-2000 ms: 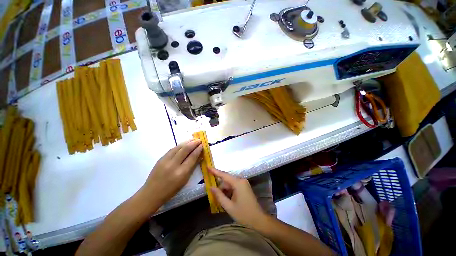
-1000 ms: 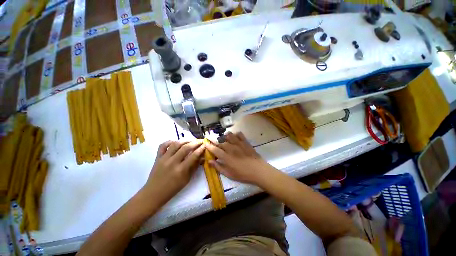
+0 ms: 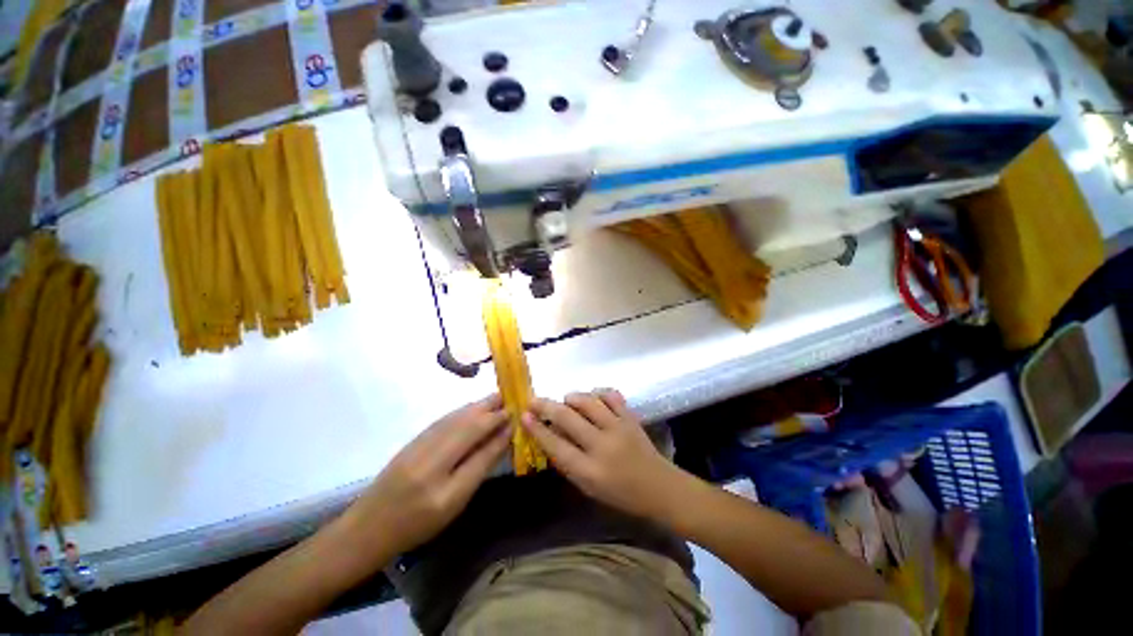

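A narrow mustard-yellow fabric strip (image 3: 507,342) lies lengthwise from the presser foot and needle (image 3: 495,267) down past the table's front edge. My left hand (image 3: 450,457) pinches its left side near the lower end. My right hand (image 3: 594,445) pinches the right side at the same height, thumb and index finger on the cloth. The strip's top end is under or right at the foot, washed out by the lamp. The white sewing machine (image 3: 696,137) stands above it.
A row of yellow strips (image 3: 252,236) lies left of the machine, a darker bundle (image 3: 47,373) at the far left. A fanned bunch (image 3: 711,263) lies under the arm. Scissors (image 3: 932,276), a yellow fabric stack (image 3: 1034,236) and a blue basket (image 3: 1021,497) are at right.
Both hands have moved from beside the presser foot down to the strip's lower part, near the table edge. The strip still extends from the foot. The camera view has shifted slightly.
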